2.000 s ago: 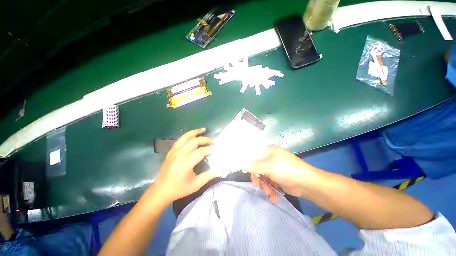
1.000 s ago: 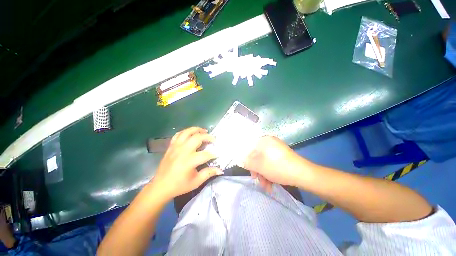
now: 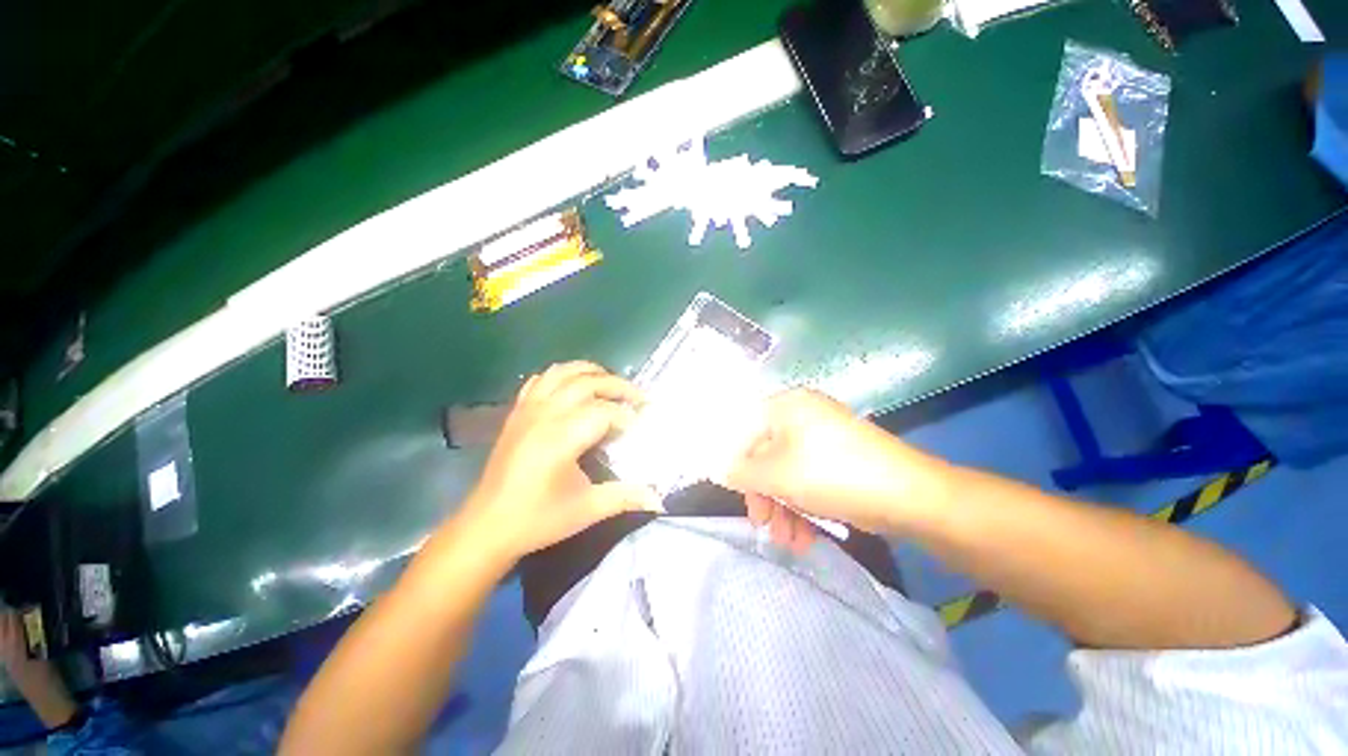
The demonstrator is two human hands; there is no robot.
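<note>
An open phone housing (image 3: 690,387), overexposed white with a dark upper corner, lies tilted at the mat's front edge. My left hand (image 3: 565,452) grips its left side, with fingers along the edge and thumb at the bottom. My right hand (image 3: 828,461) is over its lower right part, fingers pinched together; a thin pale stick, perhaps tweezers, shows below the palm. Its tip is lost in the glare. A dark brown strip (image 3: 475,425) lies left of my left hand.
Behind are a white spiky pile (image 3: 713,194), stacked flex cables (image 3: 534,263), a dotted roll (image 3: 311,353) and a black smartphone (image 3: 850,77). Clear bags lie right (image 3: 1106,130) and left (image 3: 167,470). An open unit (image 3: 627,42) is on the belt. A person's hand (image 3: 30,660) shows at lower left.
The view has shifted, so the bench things sit higher in the picture than at first. The pale stick shows again below my right hand. Both hands stay at the housing.
</note>
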